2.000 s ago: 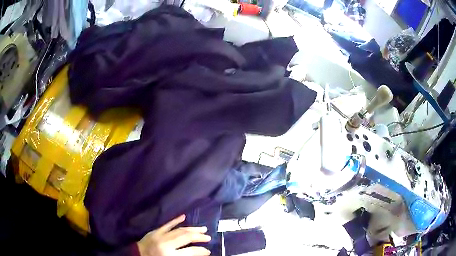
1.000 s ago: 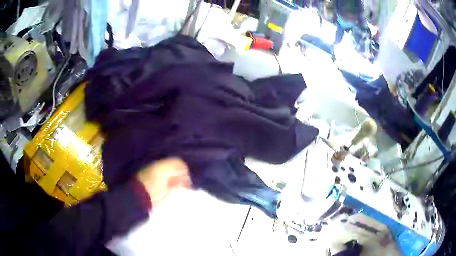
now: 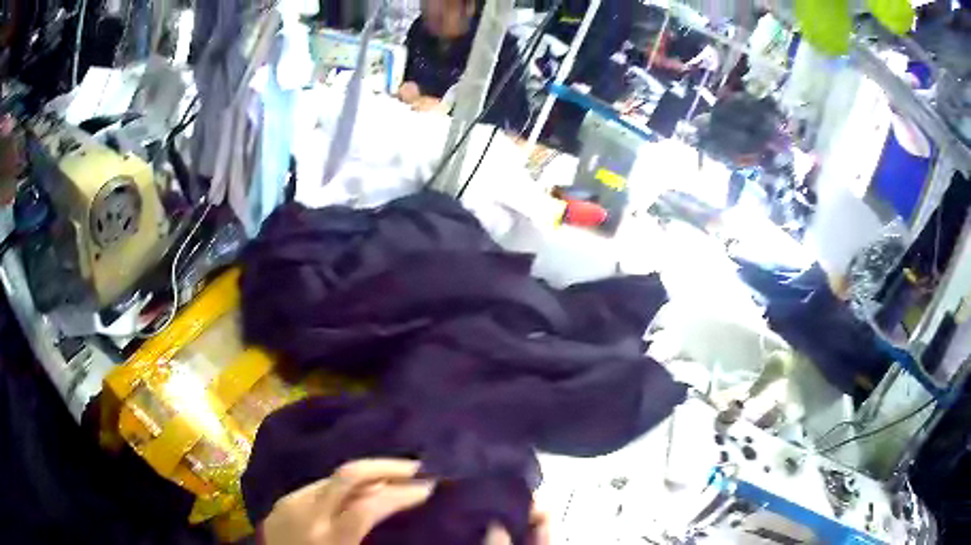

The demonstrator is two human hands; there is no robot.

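Observation:
The dark navy garment (image 3: 468, 351) lies heaped left of the white sewing machine (image 3: 793, 474), partly over the yellow taped bundle (image 3: 202, 415). My left hand (image 3: 346, 506) grips a fold of the garment at the bottom, its fingers bent over the cloth. My right hand (image 3: 522, 529) is mostly cut off by the bottom edge; only fingertips show, at the right side of the same fold of dark cloth. The needle area of the machine is not clearly visible.
A beige machine (image 3: 107, 218) stands far left, with hanging strips (image 3: 279, 128) beside it. A red spool (image 3: 583, 213) is on the far table. A person (image 3: 437, 53) sits beyond, and another (image 3: 815, 319) is at the right.
The view has tilted up, so the garment and machine sit lower. My left hand, blurred over the garment before, now grips its lower fold. Fingertips of my right hand have come into view.

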